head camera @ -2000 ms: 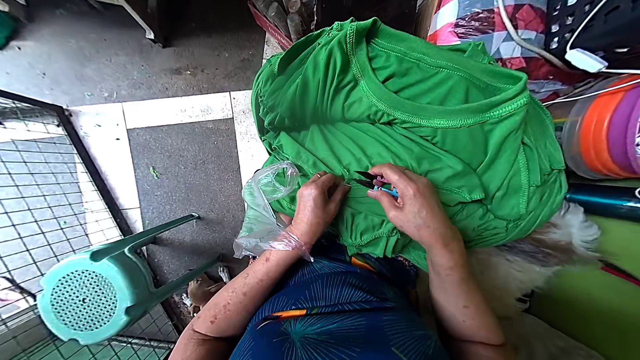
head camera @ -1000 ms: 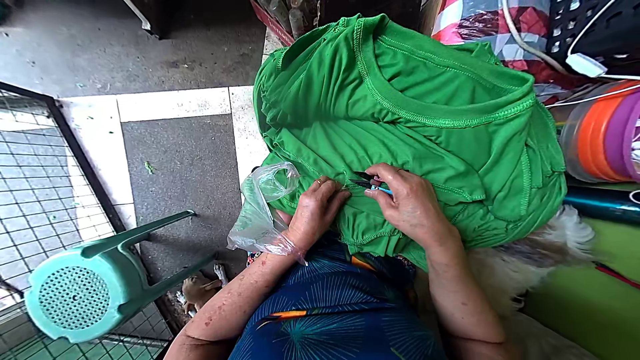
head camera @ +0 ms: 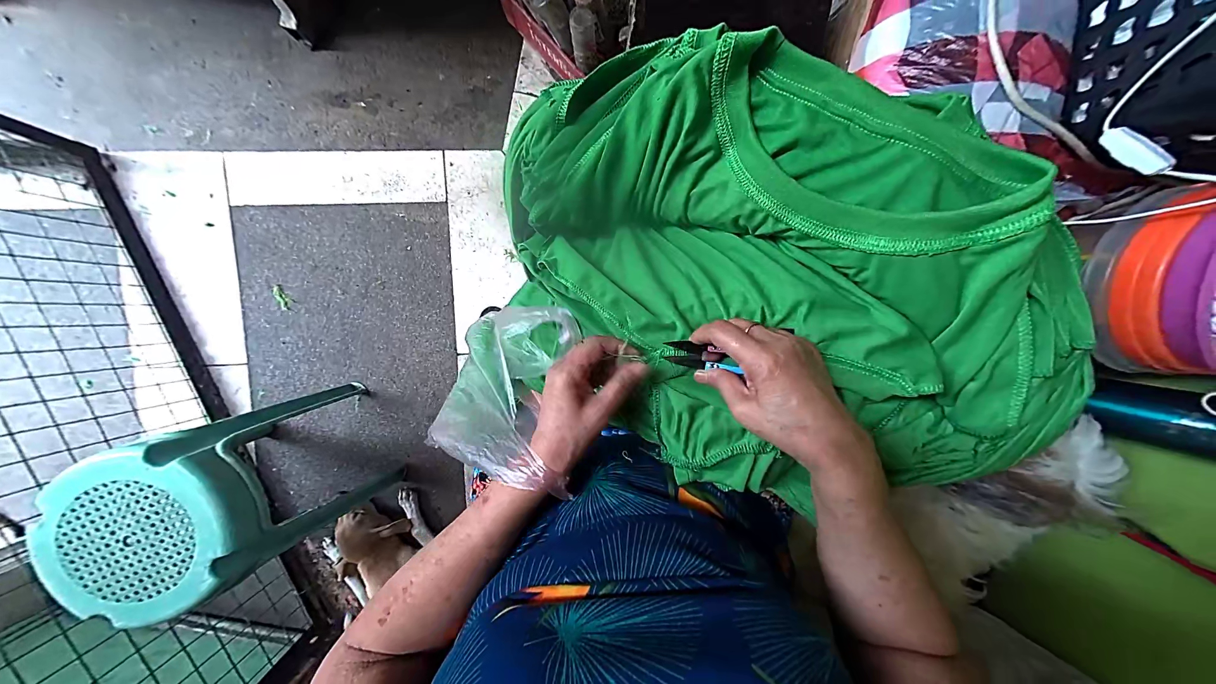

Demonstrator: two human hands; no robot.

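A heap of green knit fabric garments (head camera: 665,275) with overlocked seams and a ribbed neckline lies across my lap. My right hand (head camera: 779,389) is closed around small thread snips (head camera: 698,356), whose dark blades point left at a seam and stand slightly apart. Just left of the blade tips, my left hand (head camera: 584,399) pinches what looks like a thin thread end between thumb and fingers, by the seam. A clear plastic bag (head camera: 489,404) hangs at my left wrist, with some green showing through it.
A mint plastic stool (head camera: 128,541) lies tipped beside a wire mesh panel (head camera: 85,285) at left. A tan dog (head camera: 375,546) is on the floor near my left forearm; white fur (head camera: 997,513) shows at right. Orange and purple containers (head camera: 1159,285) and a black plastic basket (head camera: 1140,85) stand at right.
My left hand has shifted slightly away from the snips, and its thumb and fingers have come up off the fabric into a pinch. The snips' blades show more clearly now.
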